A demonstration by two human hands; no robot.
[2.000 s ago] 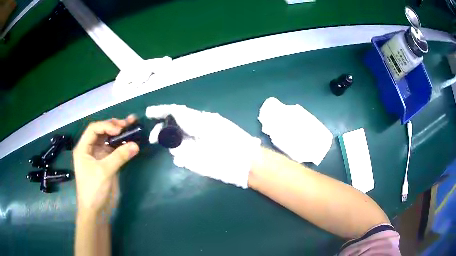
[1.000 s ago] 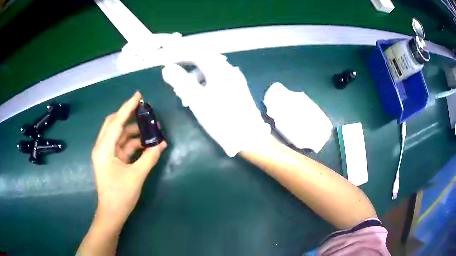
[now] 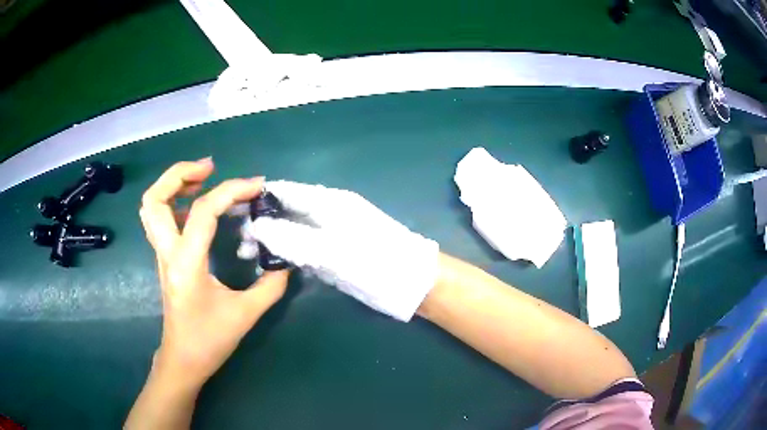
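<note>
A glossy black car charger (image 3: 267, 204) stands between my two hands, left of centre. My bare left hand (image 3: 198, 269) holds it by its two ends, with the index finger at the top and the thumb at the bottom. My gloved right hand (image 3: 349, 243) lies against the charger from the right, its fingers covering the charger's middle. Several like black chargers (image 3: 76, 239) lie in a loose pile on the dark-green bench at the left.
A crumpled white cloth (image 3: 513, 206) and a flat white block (image 3: 600, 273) lie right of centre. One charger (image 3: 589, 145) is beside a blue bin (image 3: 700, 189) holding a bottle (image 3: 688, 117). The pale guide rail (image 3: 471, 70) and green belt (image 3: 420, 25) run behind.
My right hand has come back from the rail to the charger in my left hand. The white piece on the belt is gone from its place; a black part shows at the upper right.
</note>
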